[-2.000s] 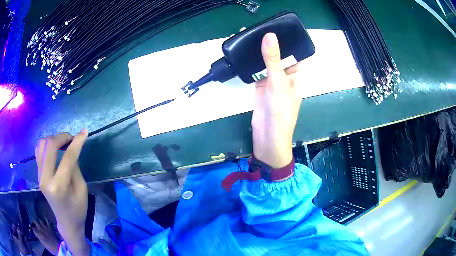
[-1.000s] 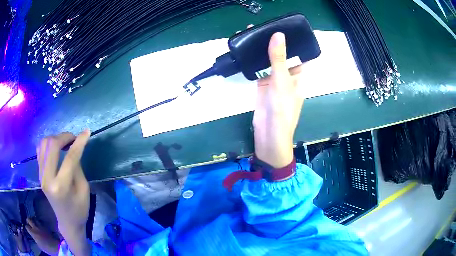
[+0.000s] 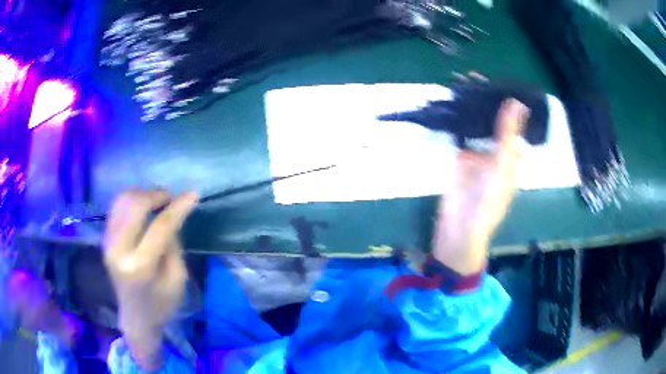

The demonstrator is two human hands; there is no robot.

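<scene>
The view is blurred. My left hand (image 3: pixel 148 241) pinches a thin black cable (image 3: pixel 241 191) between the fingers. One end of the cable reaches over the white sheet (image 3: pixel 336 139), where its connector is too blurred to make out. The other end, a small pale tip, sticks out to the left of my hand. My right hand (image 3: pixel 485 172) holds the black glue bottle (image 3: pixel 467 117) over the right part of the sheet. The thumb lies on top of it. The nozzle points left, with its tip apart from the cable.
A main cable pile (image 3: pixel 277 33) with shiny ends lies behind the sheet. A second cable bundle (image 3: pixel 577 95) lies at the right. Violet light (image 3: pixel 51 102) glows at the left. A dark crate (image 3: pixel 537 299) and black bags (image 3: pixel 621 292) are below the bench edge.
The whole view has shifted, with the scene now further right and lower in the picture. The bottle's nozzle has moved away from the cable's connector end. Both hands keep their holds.
</scene>
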